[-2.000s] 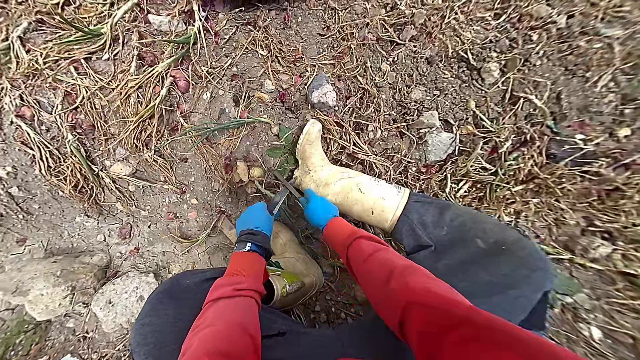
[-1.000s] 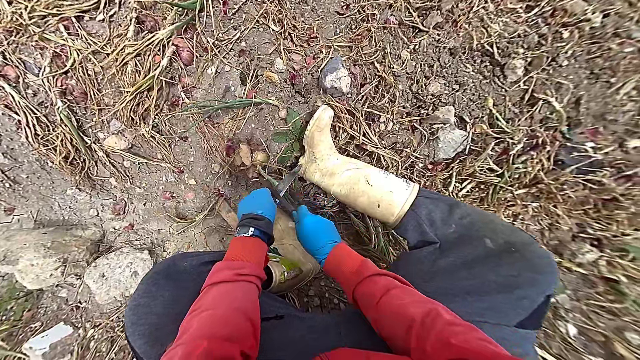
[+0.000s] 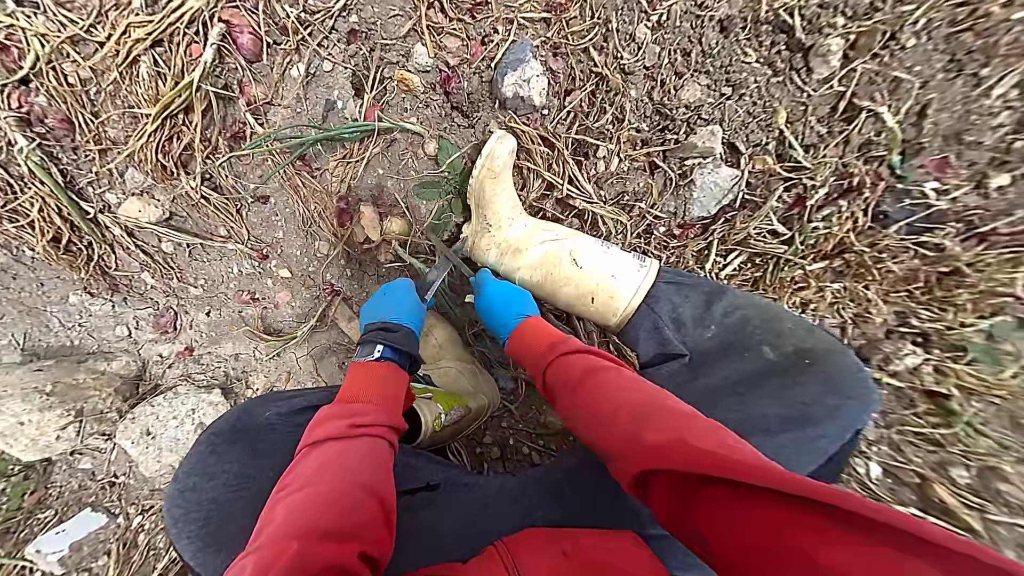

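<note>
In a blue glove, my left hand (image 3: 394, 308) is closed on a metal blade (image 3: 436, 282) that points up and to the right. My right hand (image 3: 502, 304), gloved in blue too, grips a second thin metal blade (image 3: 453, 254), slanting up and to the left. The two blades lie close together between my hands; whether they touch, I cannot tell. My fingers hide both handles. Just beyond my right hand lies a cream rubber boot (image 3: 560, 260) on my right leg. The other boot (image 3: 456, 376) is under and between my forearms.
Dry onion stalks (image 3: 168, 120) and red onions (image 3: 242, 34) lie at upper left. A green onion stalk (image 3: 320, 138) and a leafy weed (image 3: 444, 186) are ahead of my hands. Stones include a grey one (image 3: 522, 78) ahead and a pale one (image 3: 172, 424) beside my left knee.
My right hand drew back toward my body between the two earlier frames, and has since moved forward again, level with my left hand. Both hands keep their hold.
</note>
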